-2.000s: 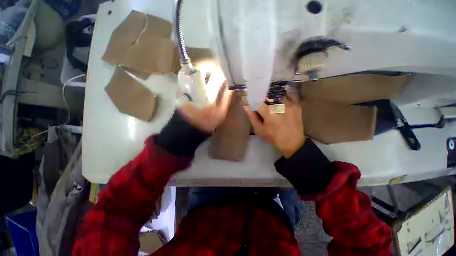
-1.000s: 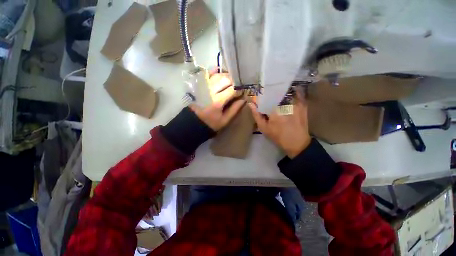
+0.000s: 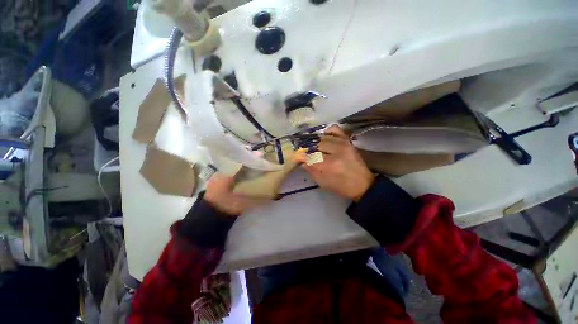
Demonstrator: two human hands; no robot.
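Observation:
My left hand [image 3: 227, 192] holds a tan-brown cut piece [image 3: 258, 181] by its left end, in front of the sewing machine's head. My right hand [image 3: 342, 166] is at the right of the needle area, its fingertips at the piece's right end beside the tension knob and small metal parts. Its grip is partly hidden. The presser foot and needle are not clear behind the fingers and the white head cover [image 3: 218, 136]. Two loose brown pieces, one upper [image 3: 152, 114] and one lower [image 3: 168, 171], lie at the left of the table.
The white machine arm [image 3: 380, 57] spans the top. Under it lie brown pieces [image 3: 405, 163], a dark flat object and a narrow black tool [image 3: 512, 149]. A ribbed dial [image 3: 301, 115] sits above my right hand. A silver gooseneck [image 3: 170, 69] stands left of the head.
The view has turned and shifted, showing more of the machine's top. My left hand has moved left and lower, with the piece now raised and turned crosswise. My right hand stays near the needle area.

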